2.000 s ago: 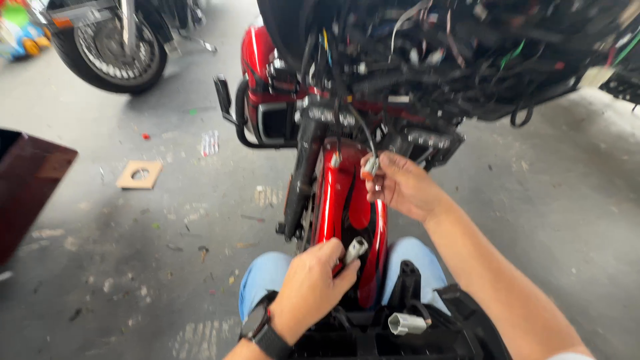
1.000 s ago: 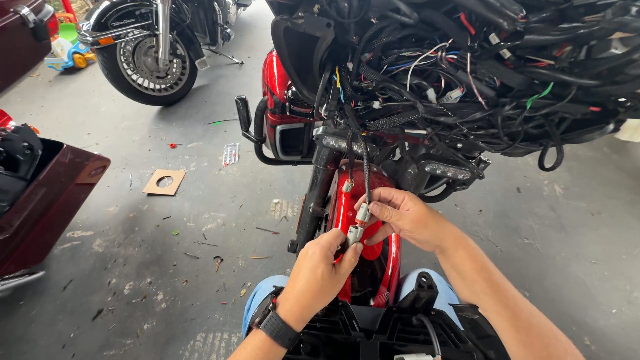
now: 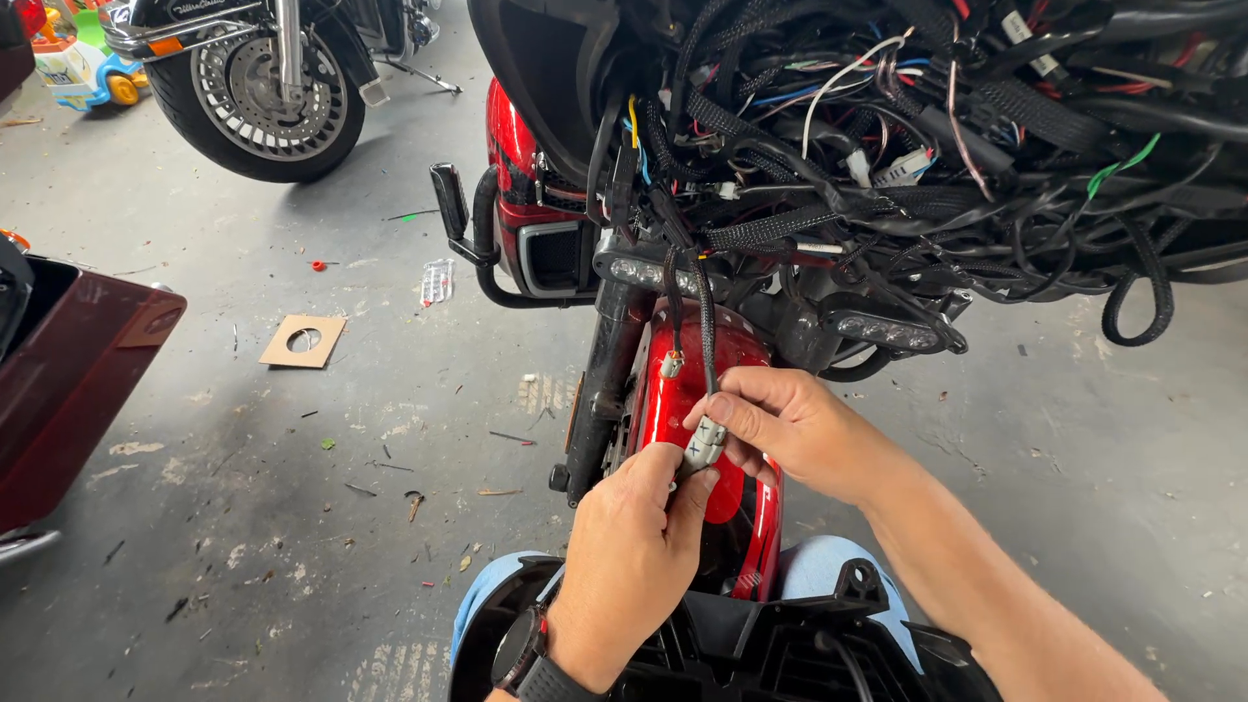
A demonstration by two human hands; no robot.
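Observation:
My left hand [image 3: 634, 546], a watch on its wrist, grips the lower grey wire connector half [image 3: 702, 452] between thumb and fingers. My right hand [image 3: 804, 429] pinches the upper grey connector half [image 3: 715, 426], where a braided black cable [image 3: 707, 322] comes down into it. The two halves meet end to end; whether they are fully seated I cannot tell. Both bear pen marks. A smaller grey connector [image 3: 672, 364] hangs free on another sleeved cable, up and to the left. The hands are above a red motorcycle front fender [image 3: 671, 390].
A dense wiring bundle [image 3: 829, 214] fills the open motorcycle front. LED light bars [image 3: 882, 330] flank the fork. A black plastic fairing part [image 3: 741, 643] lies across my lap. At left are a dark red saddlebag [image 3: 88, 390], a cardboard piece [image 3: 278, 351] and another motorcycle's wheel [image 3: 278, 93].
Two seconds ago my hands held the connector halves apart, the left one lower. They came together, and the halves now touch in line. The view has shifted.

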